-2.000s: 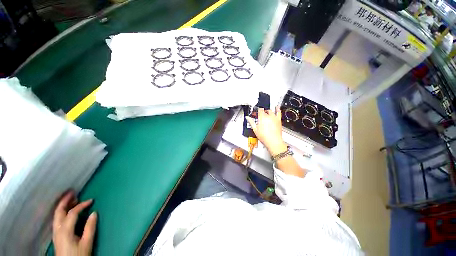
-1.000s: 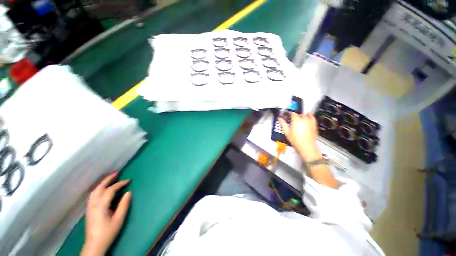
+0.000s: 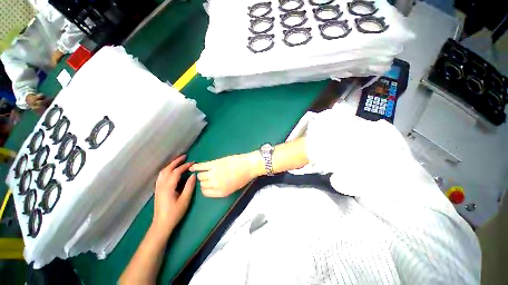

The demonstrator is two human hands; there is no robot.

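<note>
My left hand (image 3: 172,192) rests on the green bench top beside the left foam stack, fingers apart, holding nothing that I can see. My right hand (image 3: 225,175) reaches across over the bench with its fingertips close to the left hand; its fingers are curled and the palm is hidden. The left foam stack (image 3: 133,161) bears dark watch case rings (image 3: 101,132) in rows. The back foam stack (image 3: 301,64) carries more dark rings (image 3: 297,35).
A handheld controller (image 3: 381,94) with keys lies on the machine bed at the right. The black fixture plate (image 3: 470,80) holds rings behind it. A red-orange knob (image 3: 455,194) is nearer me. Across the bench are a red bin (image 3: 78,57) and a person's pale sleeve (image 3: 19,72).
My right hand has left the controller and moved left across the bench towards my left hand. The view has turned left, showing more of the left foam stack and its rings.
</note>
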